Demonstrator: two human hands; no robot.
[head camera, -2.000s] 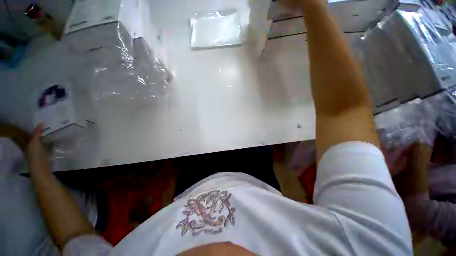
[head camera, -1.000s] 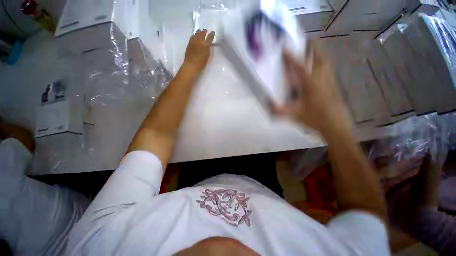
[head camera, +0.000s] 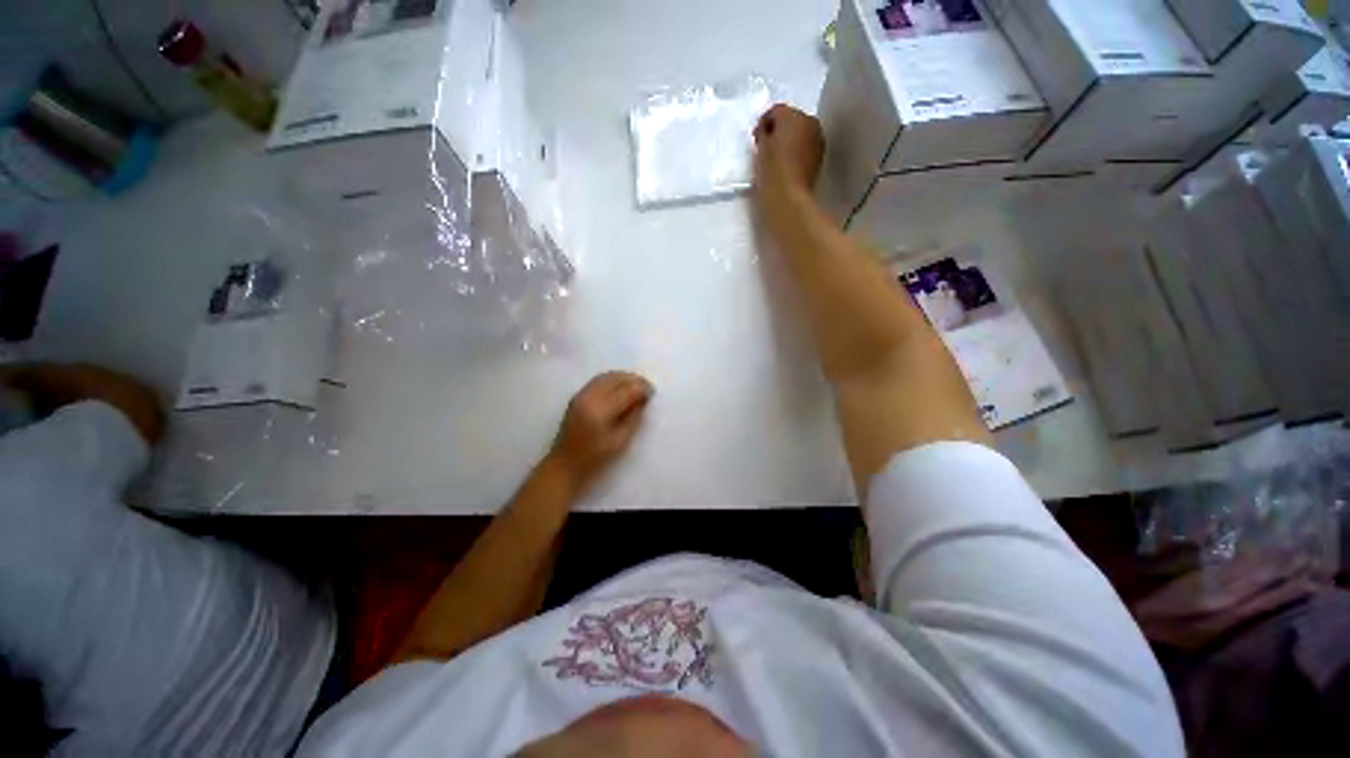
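A stack of clear bags (head camera: 693, 145) lies flat as a shiny whitish square at the far middle of the table. My right hand (head camera: 789, 150) is at its right edge with fingers curled; whether it grips a bag cannot be seen. My left hand (head camera: 604, 419) rests on the table near the front edge, fingers curled in, with nothing visible in it. A white retail box (head camera: 1010, 364) with a dark purple picture lies face up at the right, partly behind my right forearm.
Stacked white boxes (head camera: 948, 111) stand at far right, with a row of boxes (head camera: 1184, 326) below. Film-covered boxes (head camera: 370, 170) and another box (head camera: 255, 356) are at left. Another person's arm (head camera: 89, 393) is at the left edge. Crumpled clear film (head camera: 1251, 504) is at right.
The box that was in my right hand now lies at the right. My right hand has moved to the bag stack. My left hand has drawn back from the stack towards the front edge.
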